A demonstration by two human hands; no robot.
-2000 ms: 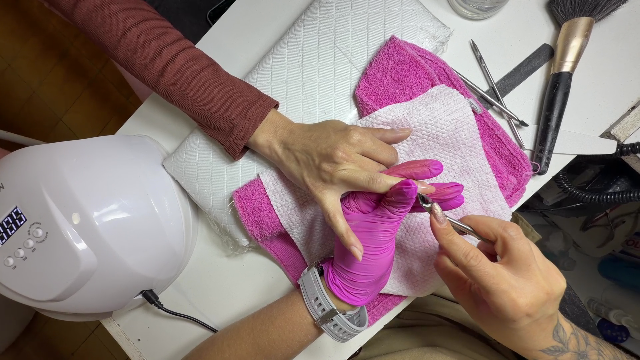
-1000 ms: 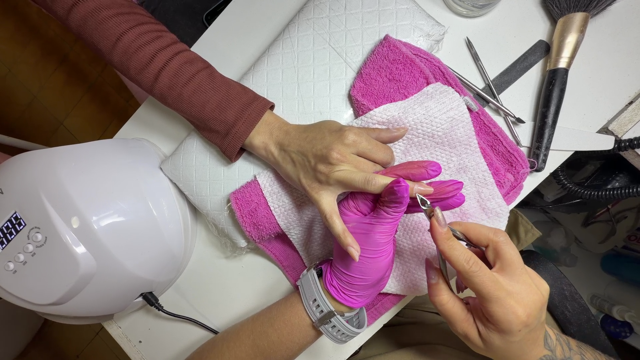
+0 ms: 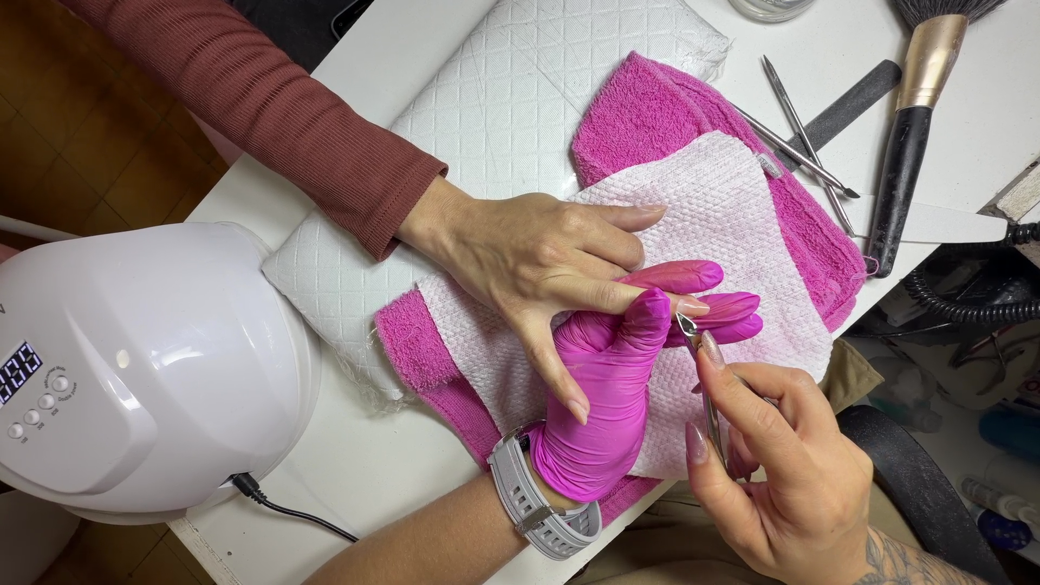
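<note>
My left hand (image 3: 605, 398), in a pink glove with a grey-strapped watch at the wrist, grips a finger of another person's hand (image 3: 536, 252) between its thumb and fingers. My bare right hand (image 3: 788, 463) holds metal cuticle nippers (image 3: 708, 390), whose tip is at the side of that finger's nail. The other person's arm, in a ribbed rust-coloured sleeve (image 3: 325, 138), reaches in from the upper left. Under the hands lie a white textured paper towel (image 3: 723, 203) and a pink terry towel (image 3: 626, 114), partly over a quilted white cushion (image 3: 504, 106).
A white nail lamp (image 3: 162, 349) with a black cable (image 3: 296, 513) stands at the left. At the upper right lie a metal cuticle pusher (image 3: 792, 114), another metal tool, a dark nail file (image 3: 849, 110), a white file (image 3: 942, 223) and a large black-handled brush (image 3: 902, 171). A glass jar (image 3: 772, 6) is at the top edge.
My right hand has turned the nippers to a steeper angle since two seconds ago, and their tip remains by the held fingertip. My left hand keeps its hold.
</note>
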